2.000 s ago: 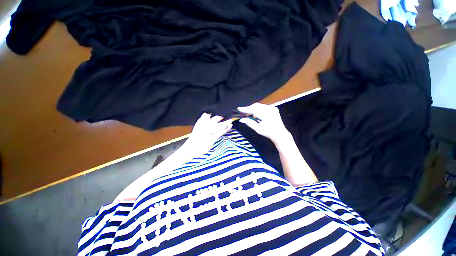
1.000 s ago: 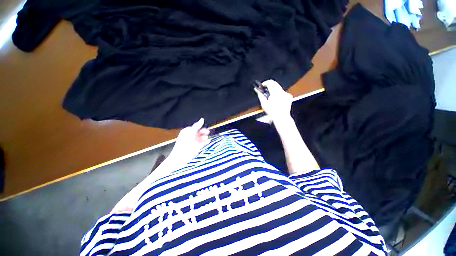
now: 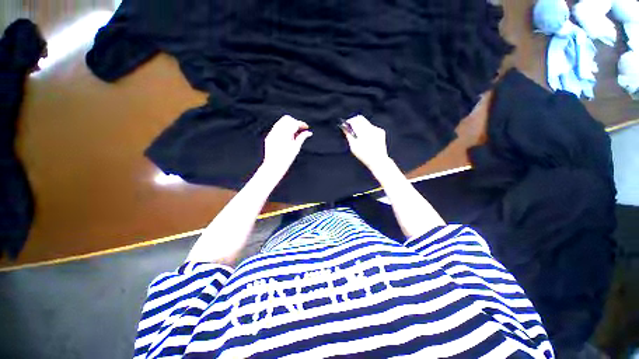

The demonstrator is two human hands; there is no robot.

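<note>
A large black garment (image 3: 336, 77) lies spread and wrinkled on the table in front of me. Its wide lower flounce (image 3: 210, 147) reaches the table's front edge. My left hand (image 3: 284, 144) is on the flounce near the gathering seam, thumb and fingertips pinched together; whether cloth or thread is between them is too small to tell. My right hand (image 3: 367, 142) is just to the right, over the same seam area. It holds small dark thread snips (image 3: 347, 128), mostly hidden by the fingers.
Another black garment (image 3: 553, 189) hangs over the front edge at right. A black garment (image 3: 12, 140) lies at the far left. Pale blue and white cloth bundles (image 3: 571, 56) lie at upper right. The table's yellowish edge (image 3: 126, 247) runs across above a grey floor.
Both hands have moved from the front edge up onto the garment, the left one forward. The view has shifted, so more of the left garment and the cloth bundles shows.
</note>
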